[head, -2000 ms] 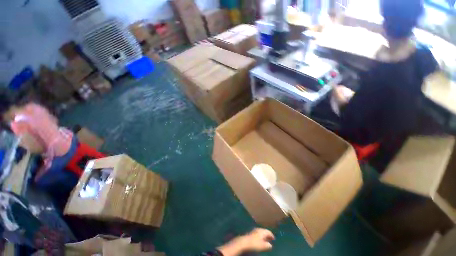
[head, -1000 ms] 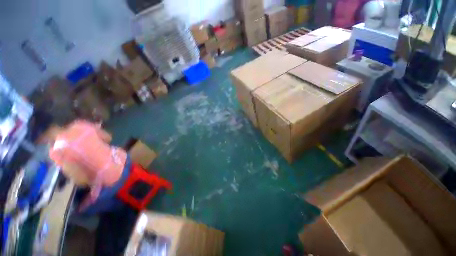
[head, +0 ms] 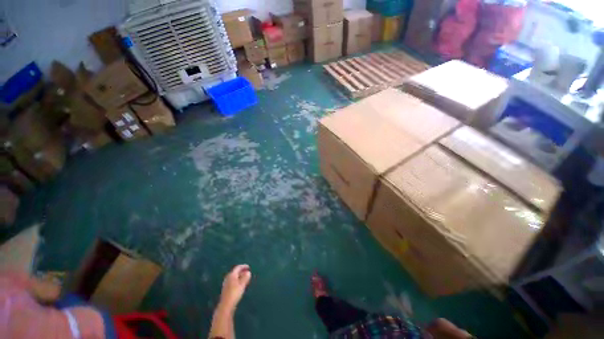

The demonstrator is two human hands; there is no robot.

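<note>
My left hand [head: 235, 285] is at the bottom centre over the floor, loosely curled, with no object visible in it. Its finger positions are too blurred to tell. My right hand [head: 447, 328] shows only as a small patch of skin at the bottom edge, mostly cut off, so its fingers are hidden. Two large closed brown cartons, a near one [head: 457, 212] and a far one [head: 384, 132], stand side by side in front of me to the right. Shiny tape shows on the near one. Neither hand visibly touches them.
A wooden pallet [head: 371, 69] lies behind the cartons, beside another closed carton [head: 457, 86]. A blue bin [head: 233, 96] stands by a large air cooler [head: 182, 53]. A seated person in pink [head: 40, 311], a red stool [head: 142, 324] and an open small carton [head: 119, 278] are at lower left.
The view has swung left and moved forward. The open carton with pale round parts has left the picture. The large closed cartons look nearer, and my left hand shows again at the bottom.
</note>
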